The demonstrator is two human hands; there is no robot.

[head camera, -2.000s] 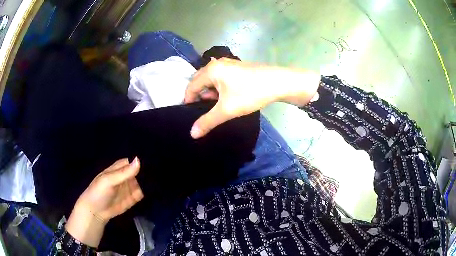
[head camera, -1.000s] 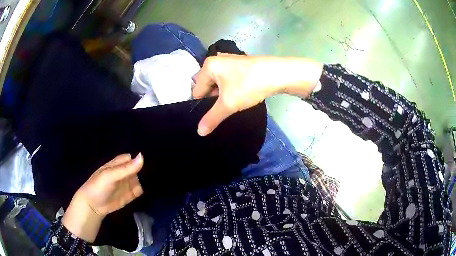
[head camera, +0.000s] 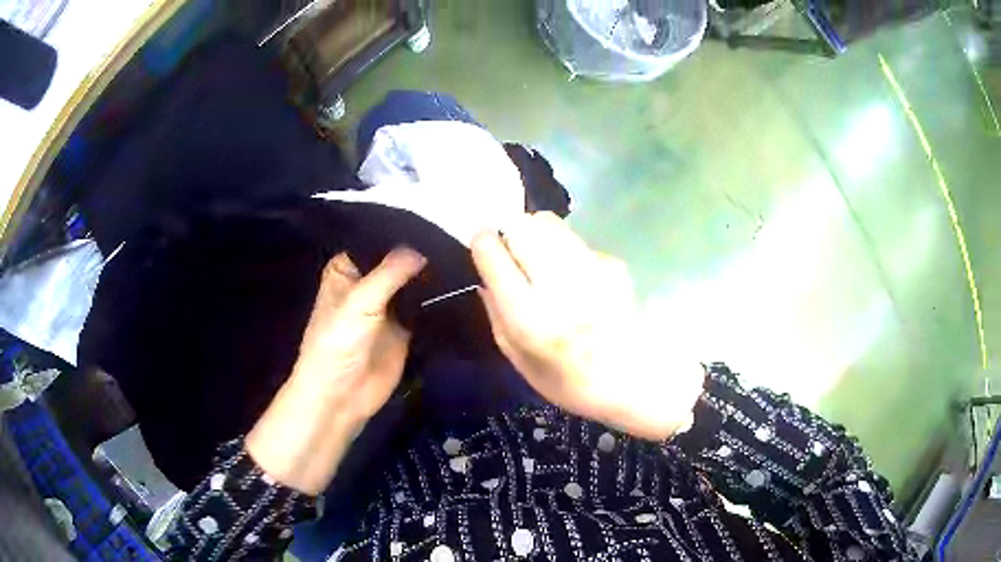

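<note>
The black garment (head camera: pixel 220 329) lies over my lap as a large dark mass. Its white lining (head camera: pixel 450 176) shows beyond the black edge, over my knee. My right hand (head camera: pixel 560 307) pinches a thin bright needle (head camera: pixel 451 295) between thumb and finger, above the black cloth. The needle points left toward my left hand. My left hand (head camera: pixel 368 318) grips a fold of the black garment between thumb and fingers. Any thread on the needle is too fine to see.
A wood-edged white table (head camera: pixel 82 99) curves along the left, with a dark object (head camera: pixel 24 68) on it. A clear-lined bin (head camera: pixel 623 33) stands on the green floor (head camera: pixel 768 176) at the top. A blue crate (head camera: pixel 66 472) is at lower left.
The view has shifted, bringing the bin in. My hands have come closer together. My left hand has closed on the cloth, and the needle now shows at my right fingertips, off the black edge.
</note>
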